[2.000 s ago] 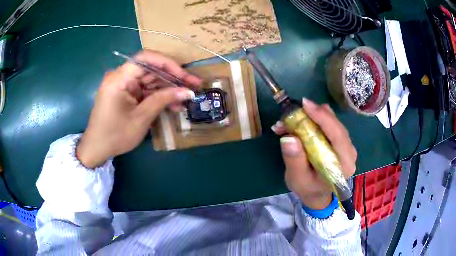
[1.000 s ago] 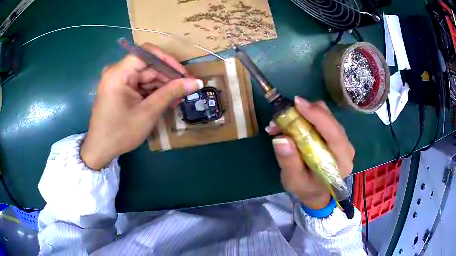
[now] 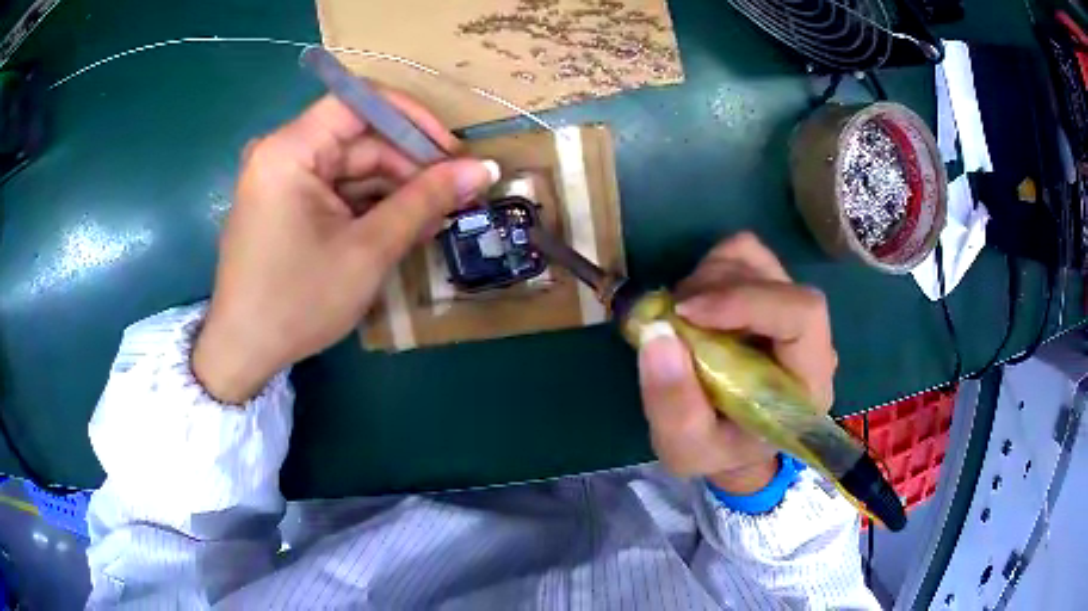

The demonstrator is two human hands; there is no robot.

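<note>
A black watch housing with a circuit board inside lies in the brown holding fixture with pale tape strips. My left hand grips grey tweezers at the housing's upper left; the tweezers' tips are hidden by my fingers. My right hand holds a soldering iron by its yellow wrapped handle, with its metal end at the housing's right edge. The exact tip contact cannot be told. A thin solder wire arches from the left to the fixture's top tape.
A brown sheet with many small copper-coloured bits lies behind the fixture. At the right stand a round tub with silvery shavings, white paper and a black fan. A red crate shows below the bench edge.
The soldering iron has swung down from beside the brown sheet to the housing's right side. My left hand stays by the housing, its tweezers now turned with the flat side showing.
</note>
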